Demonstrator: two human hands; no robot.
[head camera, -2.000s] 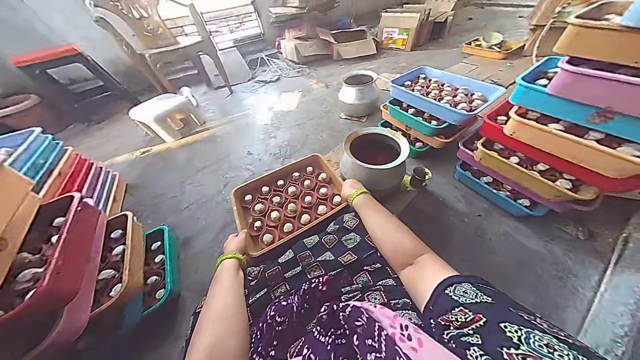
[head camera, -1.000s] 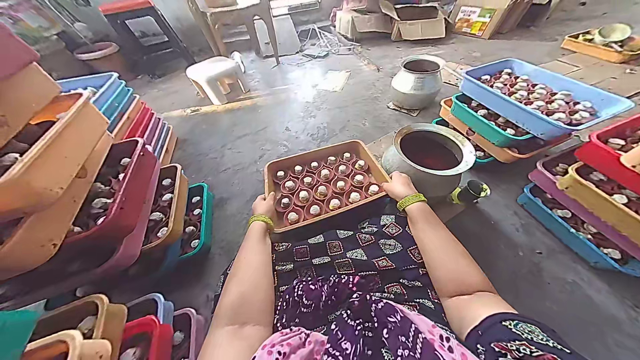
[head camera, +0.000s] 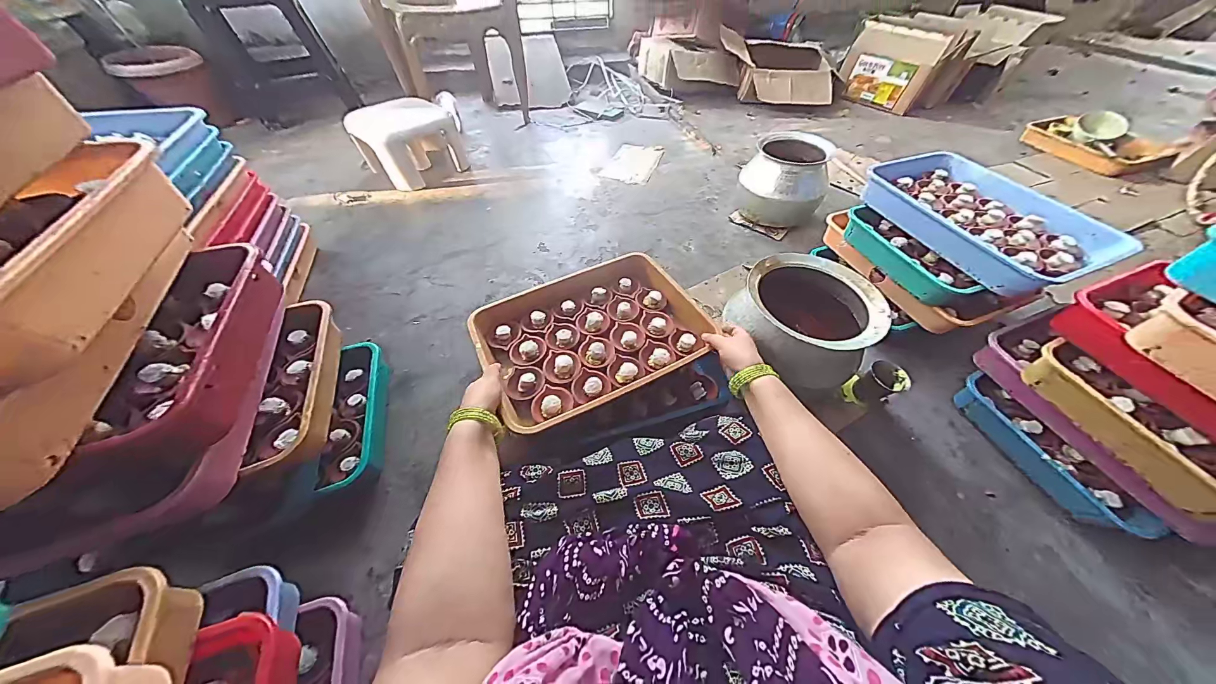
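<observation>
My left hand (head camera: 483, 391) grips the left edge of an orange plastic tray (head camera: 560, 285), and my right hand (head camera: 733, 350) grips its right edge. The tray is tilted, its right side farther from me. Rows of small reddish-brown round cups, each topped with a white tuft, fill it. Beneath its near right part shows a dark blue tray (head camera: 655, 414) with similar cups, partly hidden. Close to my right hand stands a wide metal pot (head camera: 793, 351) holding dark liquid, with a small dark green container (head camera: 879, 382) at its side.
Stacked filled trays rise at left (head camera: 204, 380) and right (head camera: 1092, 418). A blue tray (head camera: 1007, 223) tops another stack beyond the pot. Farther back are a second metal pot (head camera: 784, 180), a white plastic stool (head camera: 404, 133) and cardboard boxes (head camera: 784, 81). More trays (head camera: 247, 646) lie at lower left.
The orange tray, held in both hands throughout, now shows a blue tray beneath its near edge. It is more tilted than a second ago.
</observation>
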